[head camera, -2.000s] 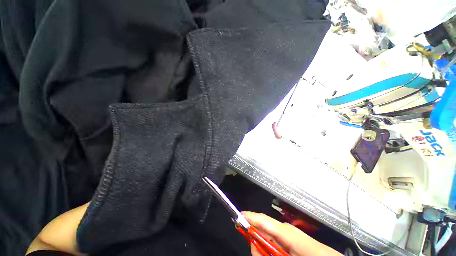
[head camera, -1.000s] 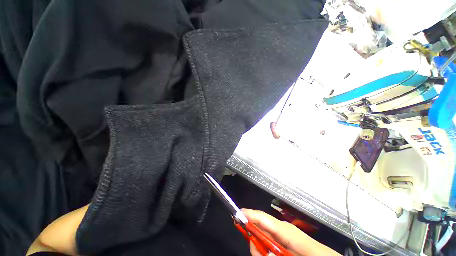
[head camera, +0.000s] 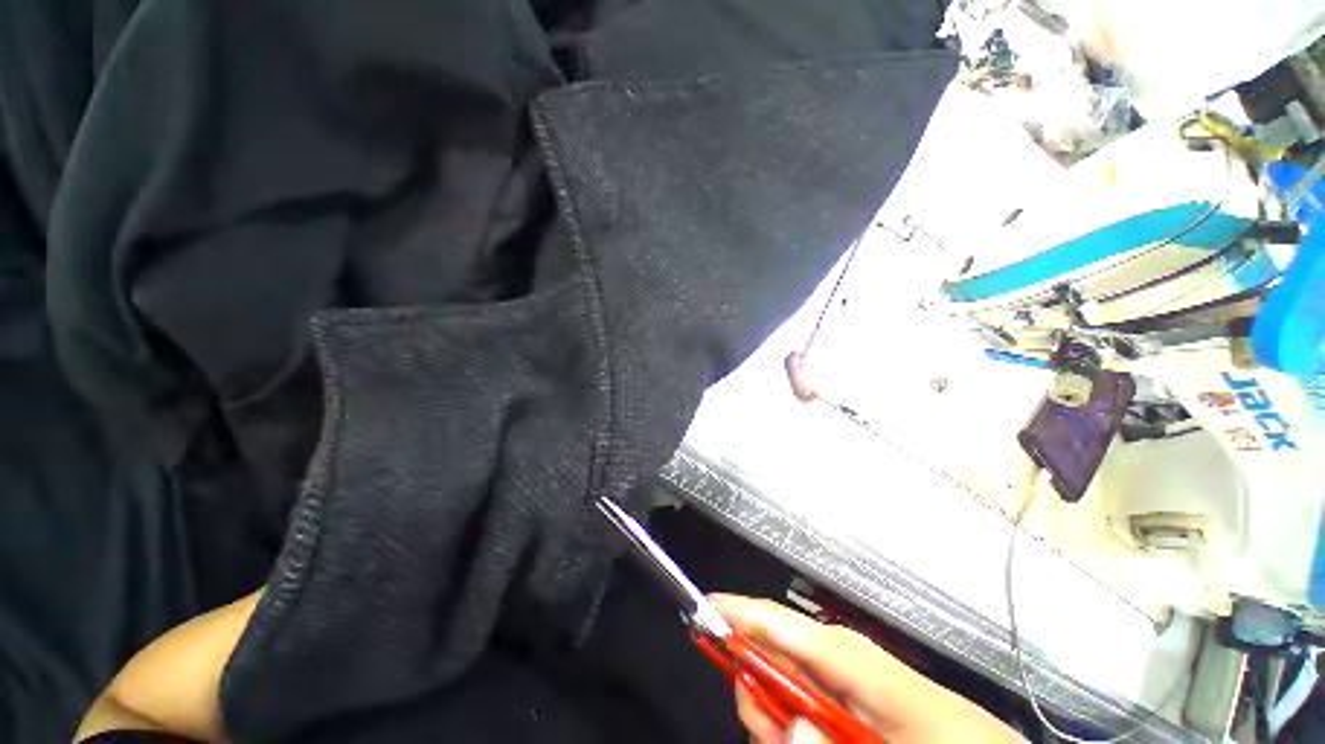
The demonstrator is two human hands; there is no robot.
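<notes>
A large black garment (head camera: 436, 189) fills the left and centre. Its textured panel (head camera: 436, 422) has square corners and overlocked seam edges. My right hand (head camera: 857, 676) at the bottom holds scissors (head camera: 671, 571) by their red handles. The blades look closed, and their tip touches or lies just over the middle seam (head camera: 603, 378) of the panel. My left hand (head camera: 175, 676) shows only as a bare patch at the lower left; its fingers are hidden under the panel, so its grip cannot be seen.
A white sewing machine (head camera: 1221, 422) with a teal stripe stands at the right on a white table (head camera: 857, 422). A ruler strip (head camera: 814, 538) runs along the table's front edge. A dark rectangular thing (head camera: 1078, 429) with a white cable lies by the machine. Clear plastic bags (head camera: 1068, 102) are behind.
The scissors and my right hand have shifted slightly; the tip sits a little higher along the seam than two seconds ago. The garment has barely moved.
</notes>
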